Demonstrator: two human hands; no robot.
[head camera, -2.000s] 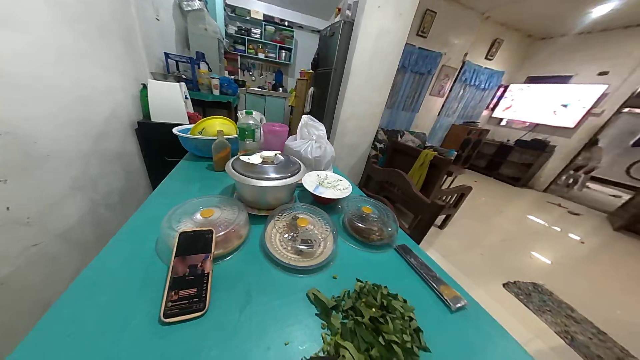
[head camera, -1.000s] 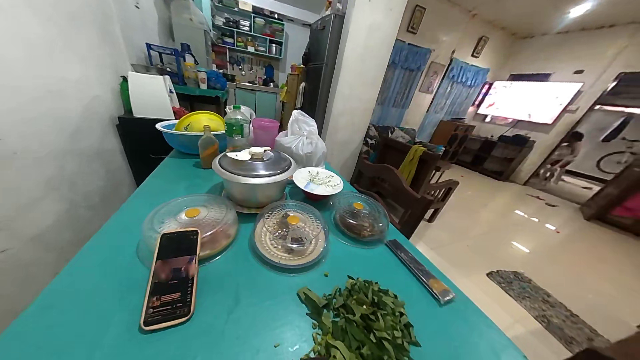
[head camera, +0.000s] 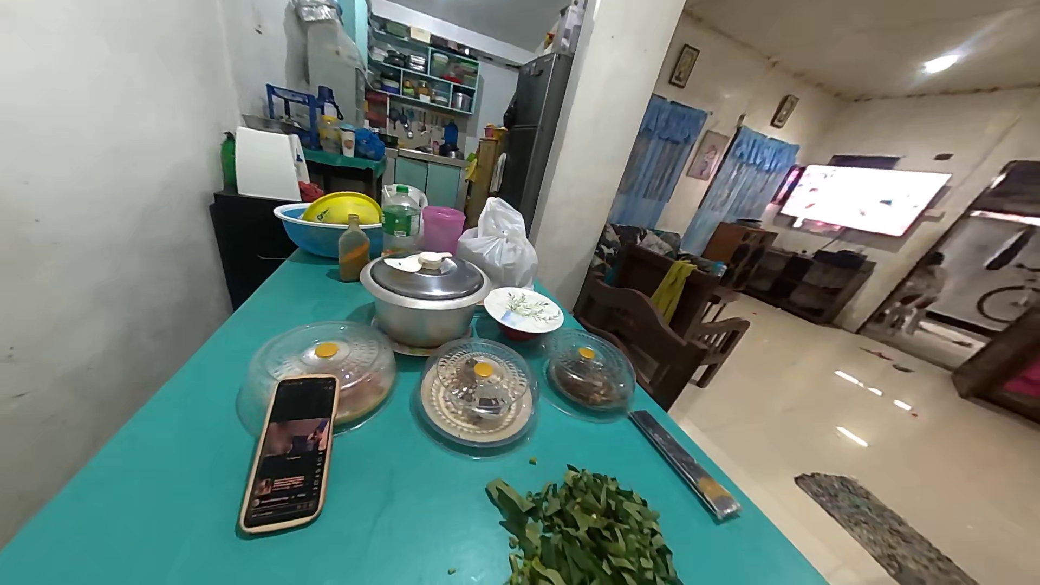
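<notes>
Neither my left hand nor my right hand is in view. A heap of cut green leaves (head camera: 589, 532) lies at the near edge of the turquoise table (head camera: 406, 504). To its left a smartphone (head camera: 288, 455) with a lit screen leans against a clear plastic food cover (head camera: 357, 349). Two more clear covers, one over a plate (head camera: 478, 398) and one over dark food (head camera: 591, 374), stand in the middle and at the right. Right of the leaves lies a long, flat dark packet (head camera: 685, 465). Behind the covers stands a lidded metal pot (head camera: 424, 305).
Beside the pot are a bowl with a patterned plate (head camera: 524, 310) on top and a white plastic bag (head camera: 500, 244). Farther back stand a glass bottle (head camera: 353, 250), a plastic bottle (head camera: 401, 219), a pink container (head camera: 443, 228) and a blue basin (head camera: 309, 234). Wooden chairs (head camera: 642, 325) border the right side.
The view has shifted slightly. The things on the table keep their places, and no hand shows in any frame.
</notes>
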